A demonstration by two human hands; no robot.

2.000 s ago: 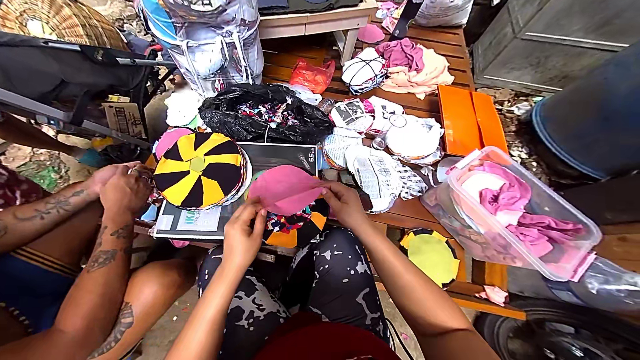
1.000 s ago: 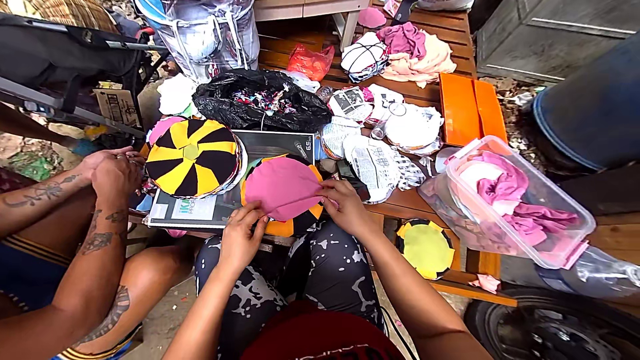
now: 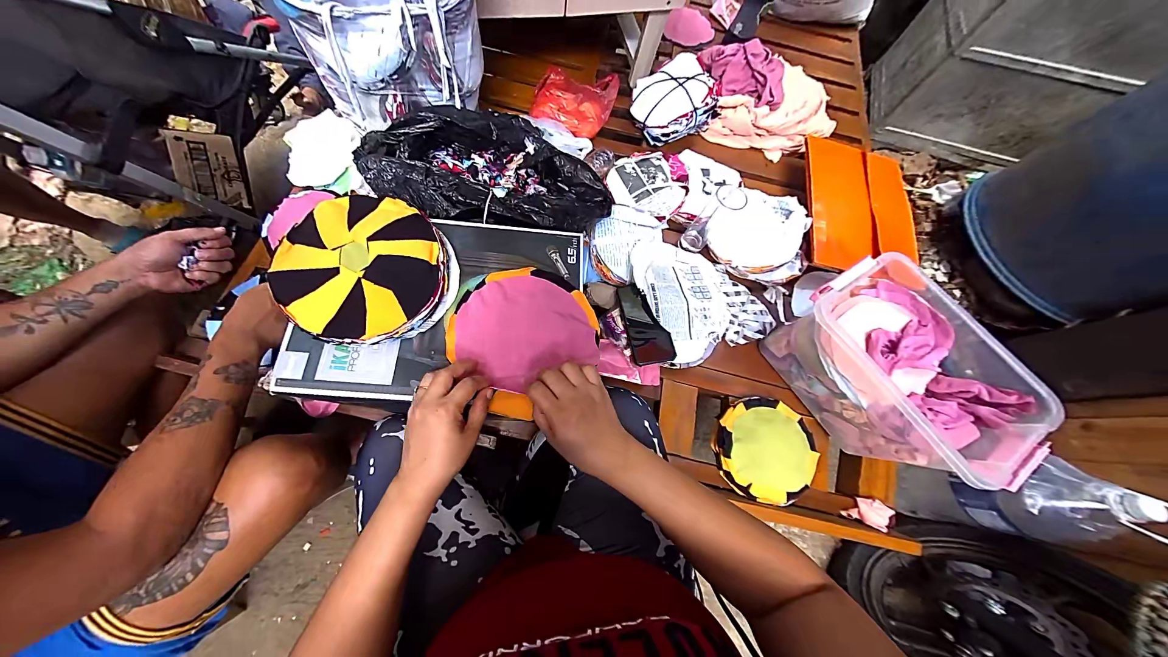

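A pink fabric circle (image 3: 526,333) lies over a round patchwork piece with an orange and black edge (image 3: 511,404), in front of me. My left hand (image 3: 449,411) pinches the near left edge of the pink fabric. At its near right edge, the fingers of my right hand (image 3: 577,411) grip the cloth. Both hands are close together above my lap. To the left sits a stack of round pieces topped by a yellow and black striped one (image 3: 356,266). Under these is a flat dark box (image 3: 411,360).
A black plastic bag of fabric scraps (image 3: 484,169) lies behind the box. A phone (image 3: 646,326) rests right of the pink circle. Further right stand a clear plastic bin of pink cloth (image 3: 967,370) and a yellow round piece (image 3: 766,450). A co-worker's forearm (image 3: 196,401) reaches in from the left.
The pink circle was lifted at a tilt over the round piece and now lies flat on it. Both hands have moved to its near edge. The co-worker's hands, earlier together, are now apart.
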